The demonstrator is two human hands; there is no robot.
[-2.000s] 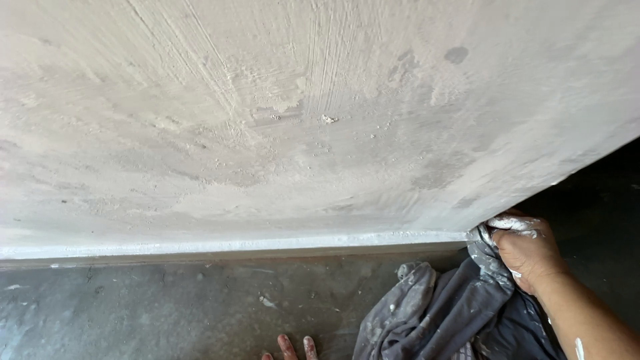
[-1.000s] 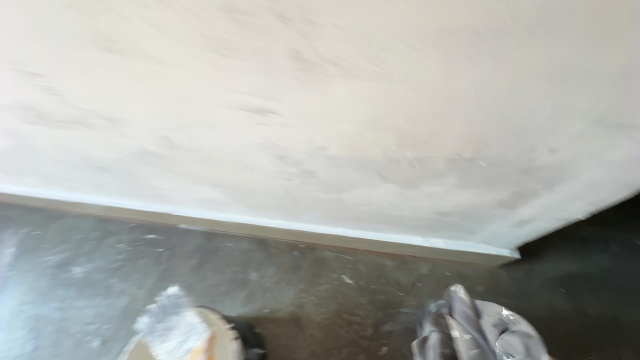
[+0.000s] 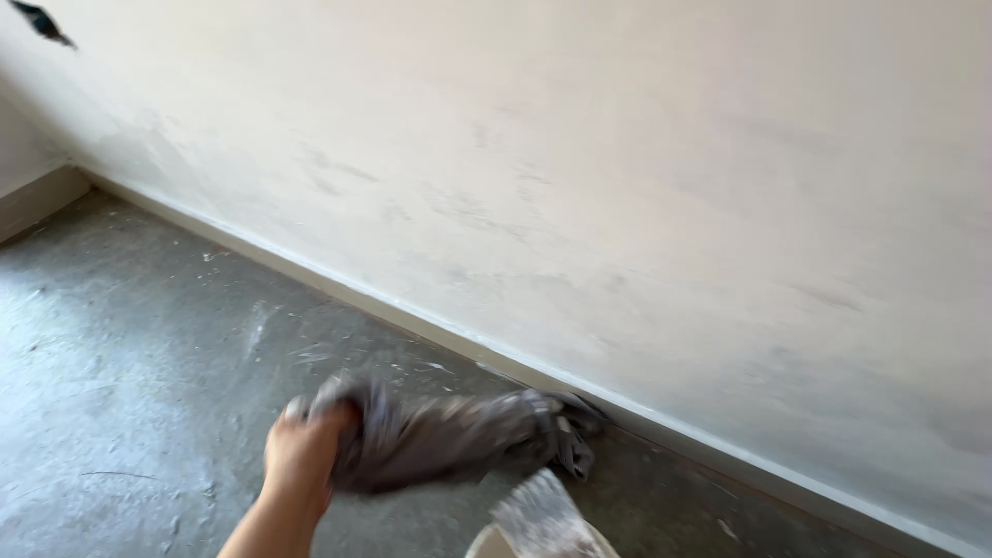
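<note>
My left hand (image 3: pixel 306 442), whitish on the fingers, is closed around one end of a grey, stained cloth (image 3: pixel 457 442) at the lower middle. The cloth is blurred and stretches right from the hand, its far end beside the foot of the wall. Below it, at the bottom edge, a pale container (image 3: pixel 487 542) shows only its rim. A flat, broad piece (image 3: pixel 542 511) smeared with white, perhaps a scraper blade, stands up out of the container. My right hand is out of view.
A pale wall (image 3: pixel 620 194) with grey patches fills the upper part. A beige skirting (image 3: pixel 372 308) runs diagonally along its foot to a corner at left. The grey floor (image 3: pixel 155 372) bears white spots and streaks. A small dark object (image 3: pixel 45 23) is at the upper left.
The view has swung left. The cloth, in my right hand two seconds ago and with no hand seen on it one second ago, is now in my left hand.
</note>
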